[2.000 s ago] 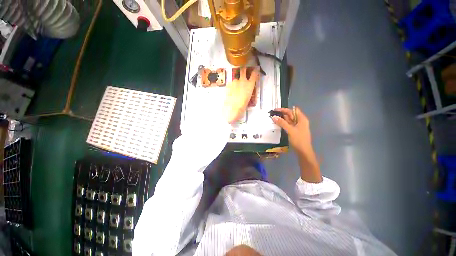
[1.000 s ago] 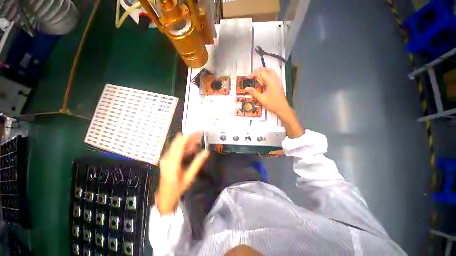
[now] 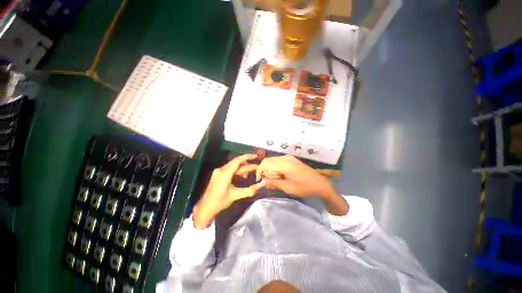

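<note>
My left hand (image 3: 223, 189) and my right hand (image 3: 295, 176) meet above my lap, just off the machine's front edge. A small dark thing, likely the watch housing (image 3: 245, 181), shows between the left thumb and fingers. The right fingertips are at its right side; whether they grip it or a small part is hidden. Orange fixture nests (image 3: 279, 76) with dark centres sit on the white machine top (image 3: 260, 117). Two more stand one before the other at right, the back nest (image 3: 313, 83) and the front nest (image 3: 309, 107).
The gold press head (image 3: 296, 31) stands behind the nests. Dark pliers (image 3: 341, 62) lie back right; a black clump (image 3: 256, 70) lies left of the nests. On the green bench at left are a white fine-grid sheet (image 3: 169, 106) and a black parts tray (image 3: 120, 191) with pale square units.
My right hand has left the nests and come back to meet my left hand over my lap. The press head, swung left one second ago, is behind the nests again. The view has shifted.
</note>
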